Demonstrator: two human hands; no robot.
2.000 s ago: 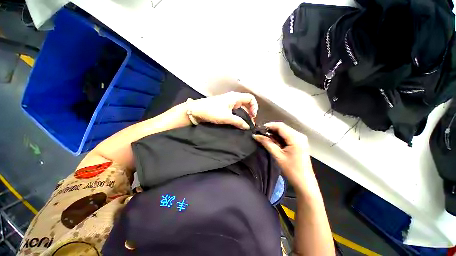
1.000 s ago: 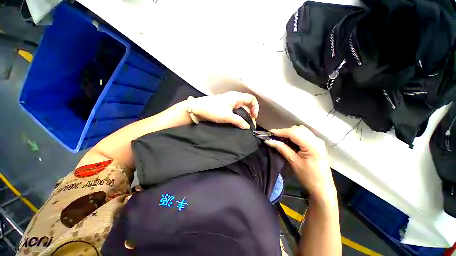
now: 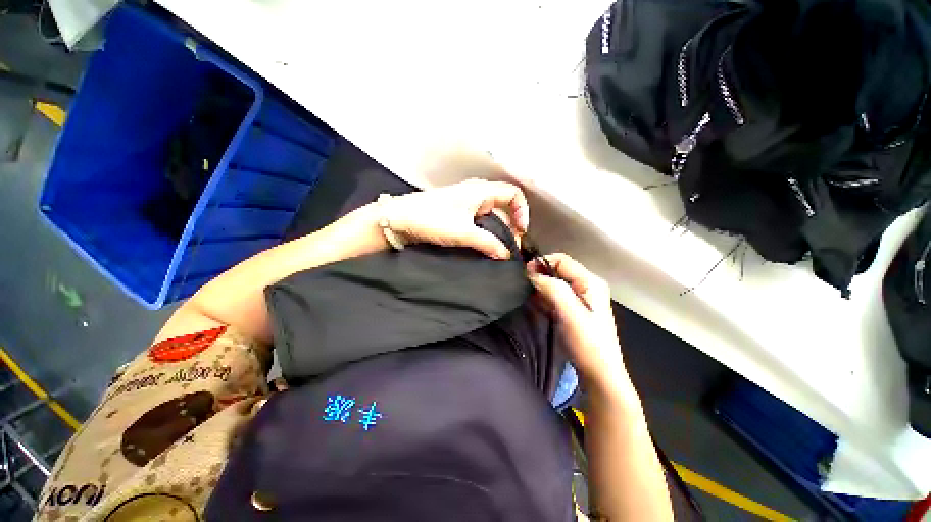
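A flat black fabric bag piece (image 3: 383, 306) lies over my lap, on the dark apron with blue characters. My left hand (image 3: 459, 219) grips its far corner, with a small fold of black fabric between thumb and fingers. My right hand (image 3: 574, 296) is close beside it at the same corner, fingers closed around a small dark tool, probably thread snips, mostly hidden by the fingers. The fingertips of both hands nearly touch.
A white table (image 3: 490, 112) runs diagonally in front. A heap of black zippered pieces (image 3: 755, 133) with loose threads lies on it at right. A deep blue bin (image 3: 260, 168) stands at left, holding dark material. Another blue container (image 3: 771, 433) is under the table.
My right hand moved right, showing metal blades at the corner, then came back left against my left fingers. My left hand and the piece have hardly moved.
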